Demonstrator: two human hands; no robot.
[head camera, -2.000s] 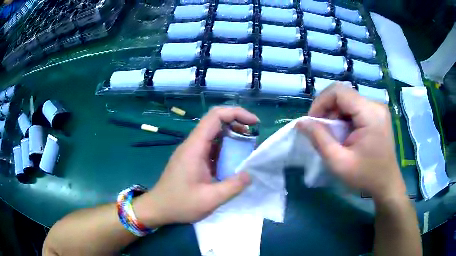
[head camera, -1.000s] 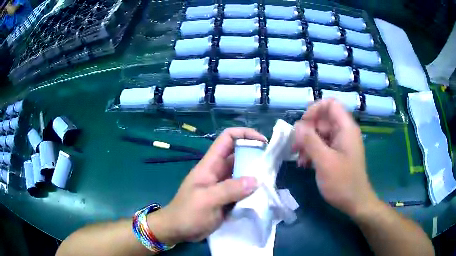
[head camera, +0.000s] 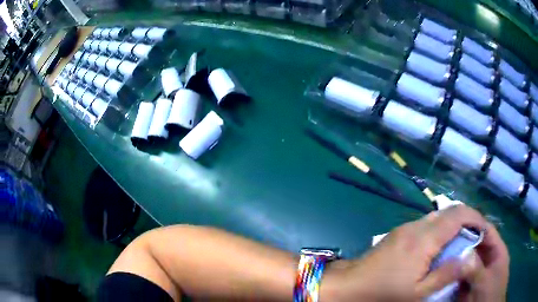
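Observation:
My left hand (head camera: 430, 259) is at the bottom right and is closed around a pale-blue device housing (head camera: 457, 250), whose upper end shows between the fingers. A bit of white wipe (head camera: 447, 202) sticks out above the hand, and another white corner shows at its left. The rest of the wipe is hidden. My right hand cannot be made out. A blister tray (head camera: 315, 91) with rows of white housings lies at the right. Slim black sticks with pale yellow bands (head camera: 358, 164) lie between the tray and my left hand.
Several loose white housings with black ends (head camera: 184, 110) lie on the green bench left of centre. Another filled blister tray (head camera: 118, 100) is at the far left. Stacked trays (head camera: 271, 9) are along the top. A dark round stool (head camera: 109, 203) and blue cloth (head camera: 26, 203) are beyond the bench edge.
The view has swung left, so the loose housings and far-left tray show more fully. My left hand still holds the housing, now at the lower right. My right hand has gone from sight.

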